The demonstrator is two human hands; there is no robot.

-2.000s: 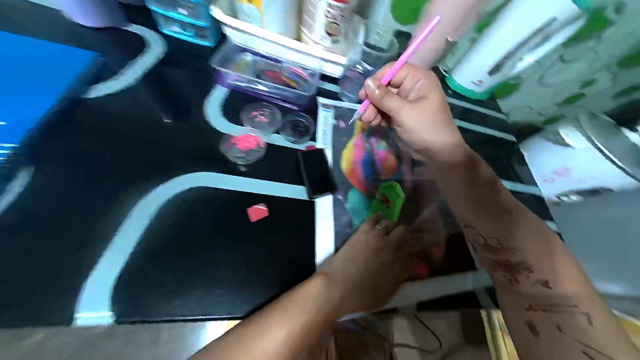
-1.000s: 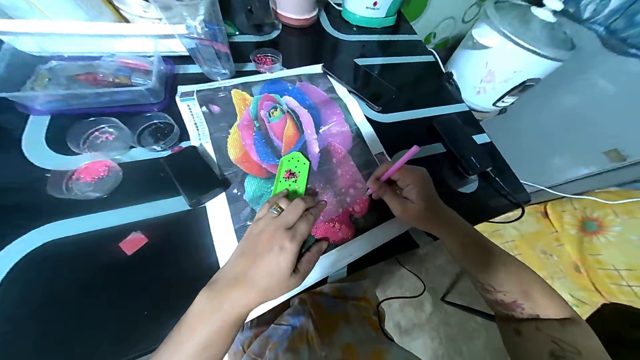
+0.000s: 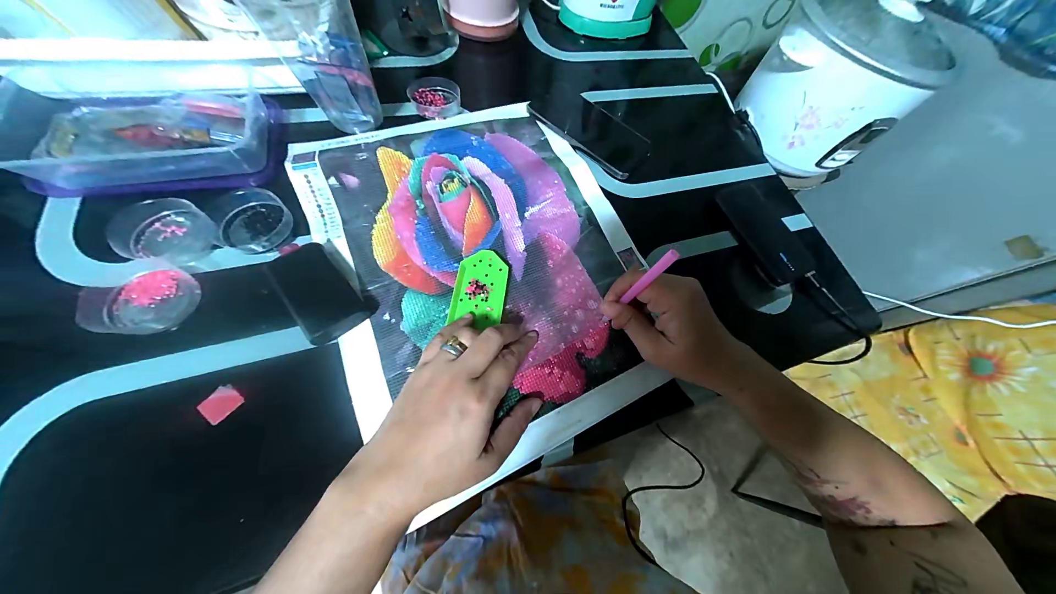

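Observation:
A diamond painting canvas of a rainbow rose lies on the black table. On its lower middle, my left hand rests with its fingertips on the near end of a green plastic bead tray, which holds a few dark and pink beads. My right hand grips a pink applicator pen at the canvas's right edge, its tip close to the pink petals. Left of the canvas stand round clear cups, one with pink beads, one with few beads and one with dark contents.
A black phone-like slab overlaps the canvas's upper right corner; a dark flat case touches its left edge. A clear plastic box, a small bead cup, a pink square, a corded black device and a white cooker surround it.
My right hand has come down from above the canvas to its right edge with the pen. My left hand stays at the green tray. The view has shifted strongly since the earliest frame.

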